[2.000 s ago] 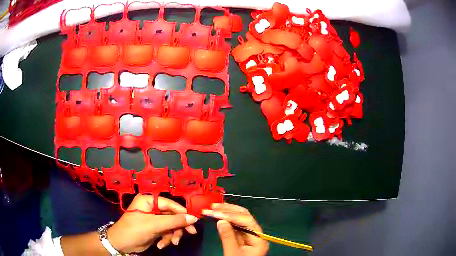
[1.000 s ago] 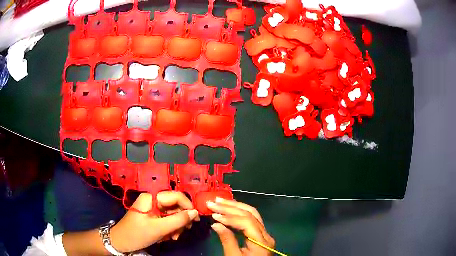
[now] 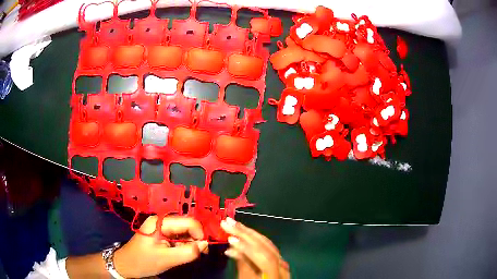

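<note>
A red moulded sheet (image 3: 163, 150) with rows of raised pads and open holes lies on the dark green tabletop, its near edge over the table's front edge. My left hand (image 3: 158, 248) pinches the near edge of the sheet between thumb and fingers. My right hand (image 3: 255, 248) is just right of it, fingertips on the sheet's near right corner, which looks folded. A small yellow part of a slim tool (image 3: 265, 276) shows at my right hand by the bottom edge of the picture; the rest is hidden or cut off.
A pile of loose red pieces with white patches (image 3: 343, 87) is on the tabletop (image 3: 349, 193) at the right, with white crumbs (image 3: 389, 163) below it. White covering (image 3: 425, 19) runs along the far side. A white scrap (image 3: 23, 64) and a bluish bottle (image 3: 5, 79) are at the left.
The sheet's near right corner, with its raised pad, has turned and bunched between my hands. The yellow tool, seen at length earlier, is now mostly out of sight. The view has shifted slightly.
</note>
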